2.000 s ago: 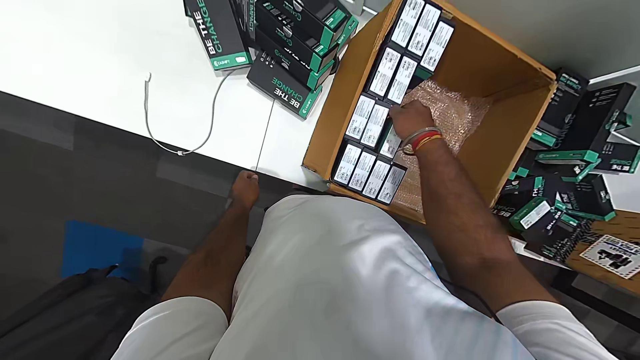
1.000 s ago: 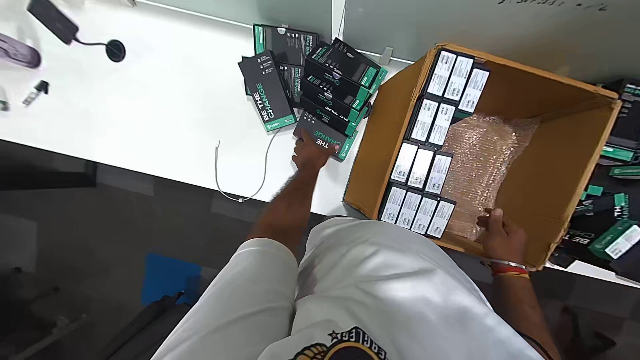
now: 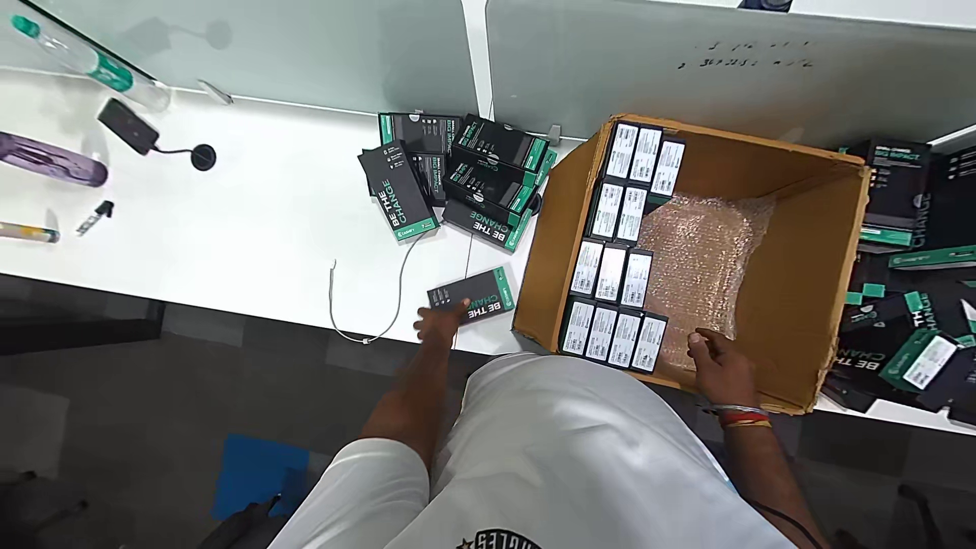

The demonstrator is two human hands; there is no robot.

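Observation:
My left hand (image 3: 441, 320) is at the table's front edge, its fingertips at a small black and green product box (image 3: 488, 296) lying flat; whether it grips the box cannot be told. My right hand (image 3: 715, 362) is over the front side of an open cardboard carton (image 3: 560, 252), fingers bent, with no object visible in it. Inside the carton, several black boxes with white labels (image 3: 612, 272) stand packed in rows along the left wall. Bubble wrap (image 3: 694, 259) covers the carton's floor beside them.
A pile of black and green boxes (image 3: 492, 171) lies behind my left hand, with a thin grey cable (image 3: 400, 286) on the white table (image 3: 229, 229). More boxes (image 3: 900, 305) lie right of the carton. Bottles (image 3: 53, 158) and a black device (image 3: 128, 126) are at the left; a glass partition (image 3: 686, 76) runs behind.
One box has come away from the pile, where my left hand was, to the table's front edge. Earlier, my right hand was at the packed rows; now it is at the carton's front side.

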